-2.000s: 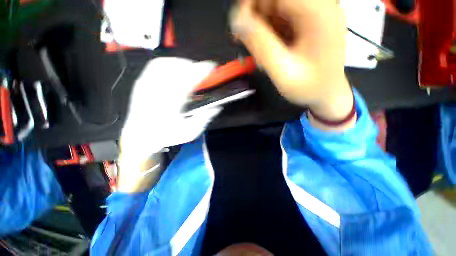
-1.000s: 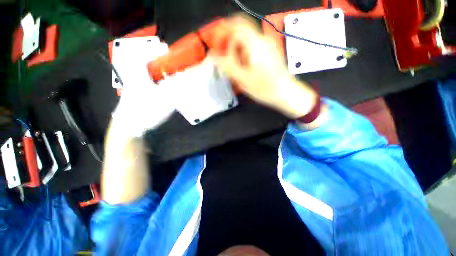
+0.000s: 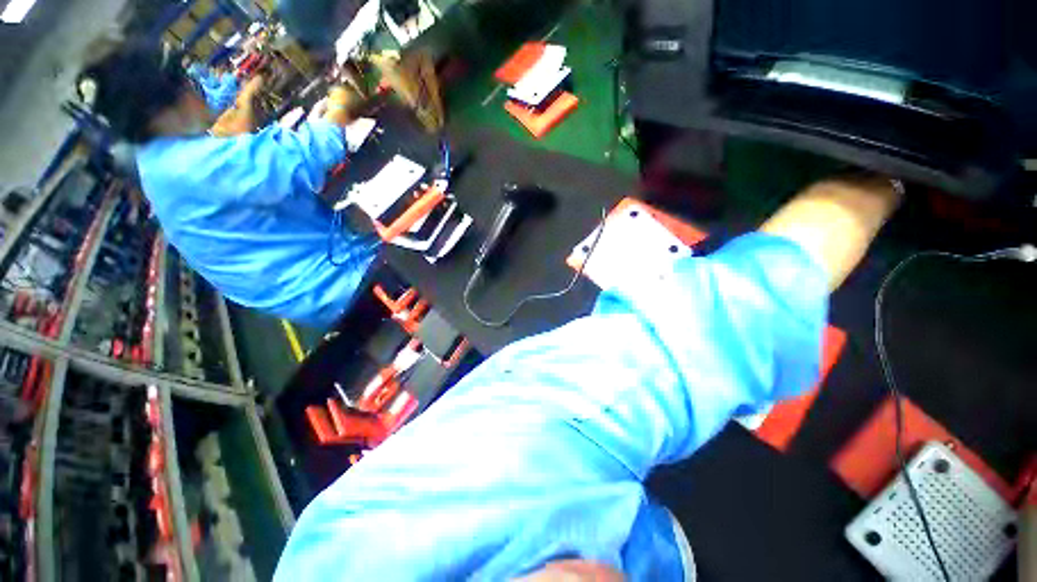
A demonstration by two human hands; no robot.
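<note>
My left arm (image 3: 682, 352) reaches across the bench in a blue sleeve. Its bare forearm ends at the monitor's lower edge, where my left hand is hidden. My right hand is out of the picture. A white box (image 3: 635, 248) lies on an orange-red pad (image 3: 673, 225), partly covered by my sleeve. Another white box (image 3: 938, 517), with vent holes and dark feet, lies at the lower right beside an orange-red pad (image 3: 887, 441), with a thin cable (image 3: 895, 375) across it. A third orange-red pad (image 3: 805, 400) shows past my sleeve, with a white edge beside it.
A black barcode scanner (image 3: 500, 233) with its cord lies left of the boxes. The monitor (image 3: 841, 85) stands at the upper right. White and orange-red pieces (image 3: 539, 85) lie on the green surface. A person in blue (image 3: 245, 210) works at the left, near racks (image 3: 114, 421) and a parts bin (image 3: 381, 381).
The view has swung left and up, bringing in the monitor, neighbour and racks. My left arm now stretches to the monitor. The box and orange-red piece my hands held are no longer seen in them.
</note>
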